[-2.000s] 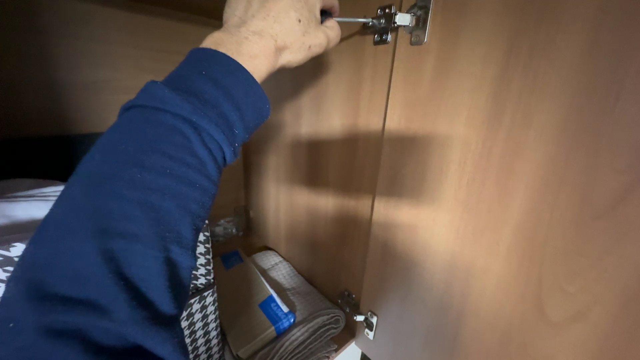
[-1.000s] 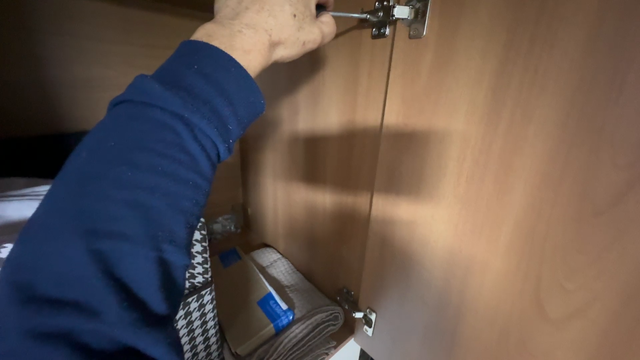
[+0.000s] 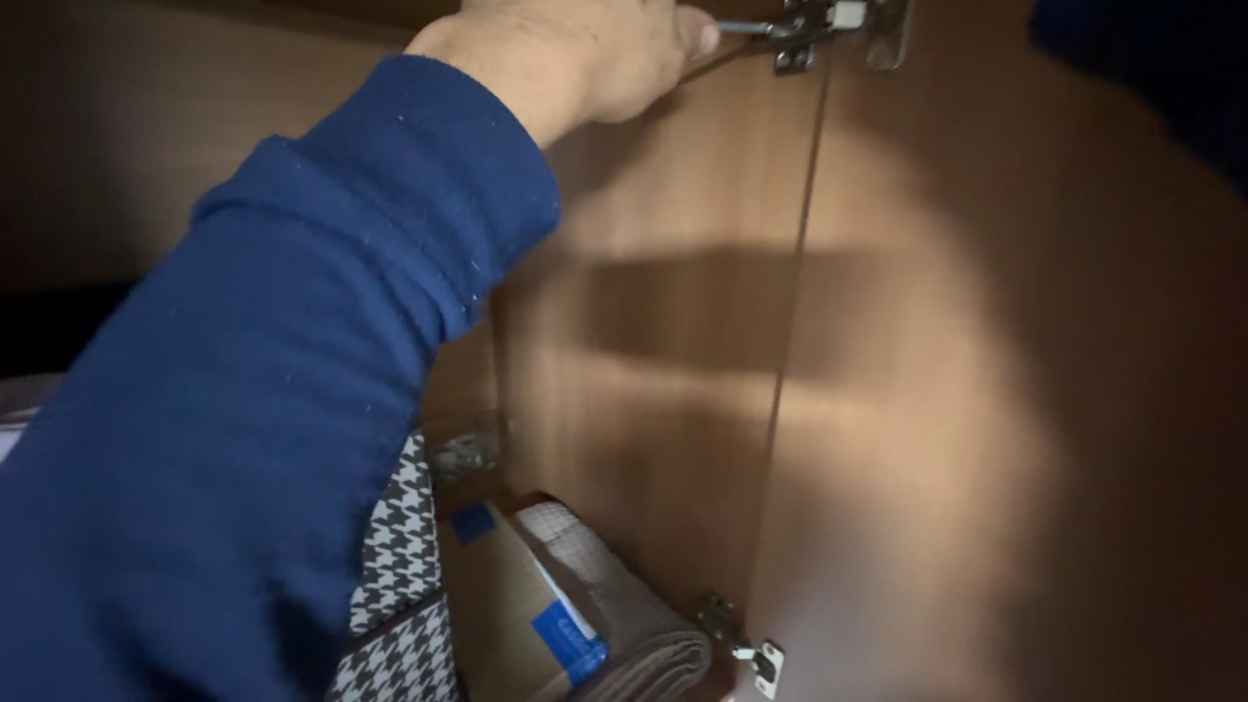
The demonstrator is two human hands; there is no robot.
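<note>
My left hand, in a blue sleeve, is closed around a screwdriver at the top. The screwdriver's metal shaft points right, its end at the upper metal cabinet hinge; the handle is hidden by the hand. This hinge joins the wooden side panel and the wooden door. A lower hinge sits near the bottom of the same seam. My right hand is not in view; dark blue cloth shows at the upper right.
Below the arm stand a houndstooth-patterned item, a cardboard box with blue labels and a folded brown cloth. Clear material lies at the back corner. White fabric shows at the far left.
Dark blue cloth has come into view at the upper right, and a dark shadow now covers the door's right part. My left hand stays beside the upper hinge with the screwdriver.
</note>
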